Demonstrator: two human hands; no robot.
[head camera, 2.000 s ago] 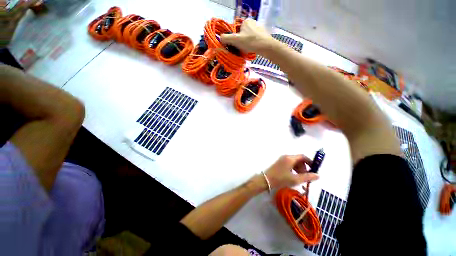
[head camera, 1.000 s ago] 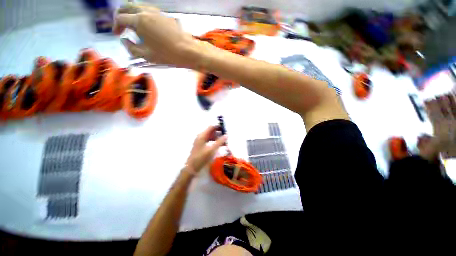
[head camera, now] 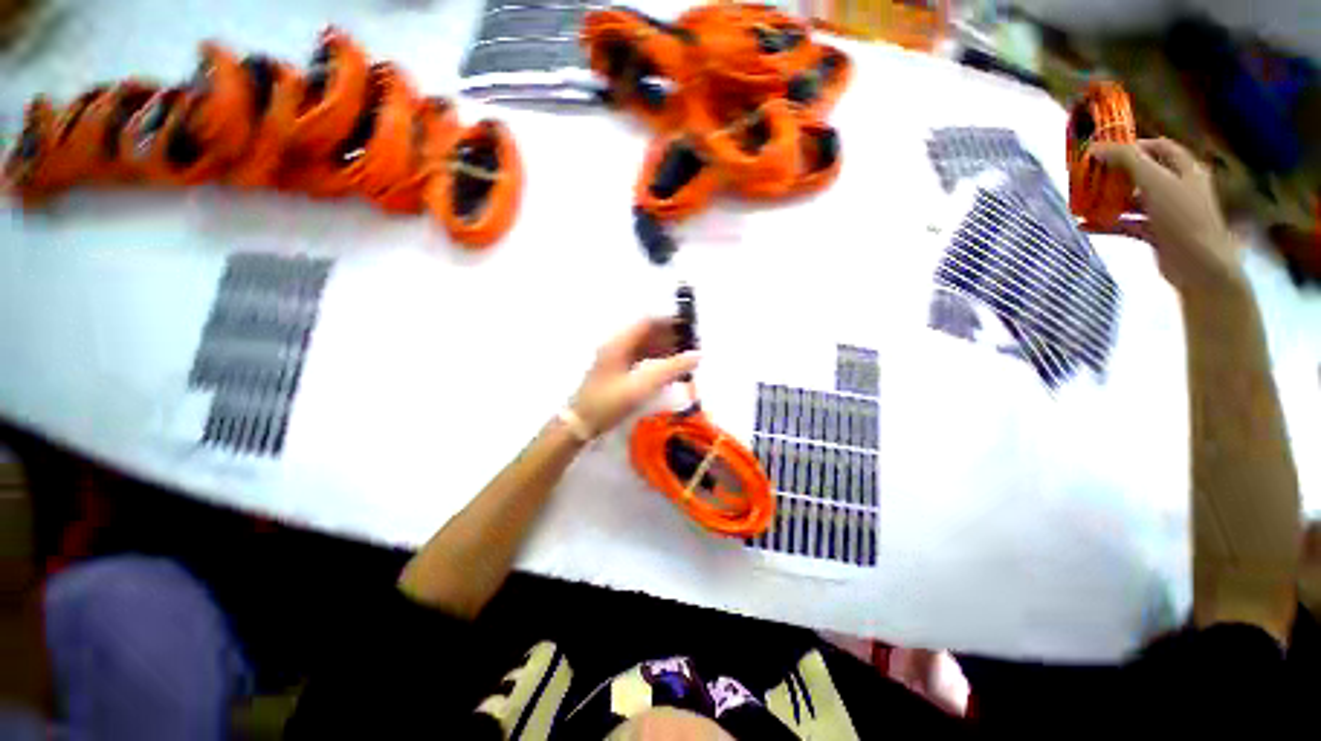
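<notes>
My left hand [head camera: 626, 379] holds the black car plug [head camera: 685, 322] upright between its fingers, tip pointing up the table. The plug's cord runs down to an orange cord coil [head camera: 748, 500] with a tan rubber band, lying just below the hand. A label sheet [head camera: 819, 471] with black strips and a stepped top edge lies against the coil's right side. My right hand [head camera: 1176, 203] is stretched out to the far right, its fingers on another orange cord coil [head camera: 1104, 123]; the image is blurred there.
A row of piled coils [head camera: 312, 123] stands at the far left and a heap of coils [head camera: 746, 73] at the far middle. Spare label sheets [head camera: 1029, 268] overlap at the right. Another label sheet [head camera: 264, 348] lies at the left. The table's front edge [head camera: 580, 579] curves before me.
My right hand has moved from the far left coils across to the far right and taken hold of a coil. The view has turned right. My left hand still holds the plug.
</notes>
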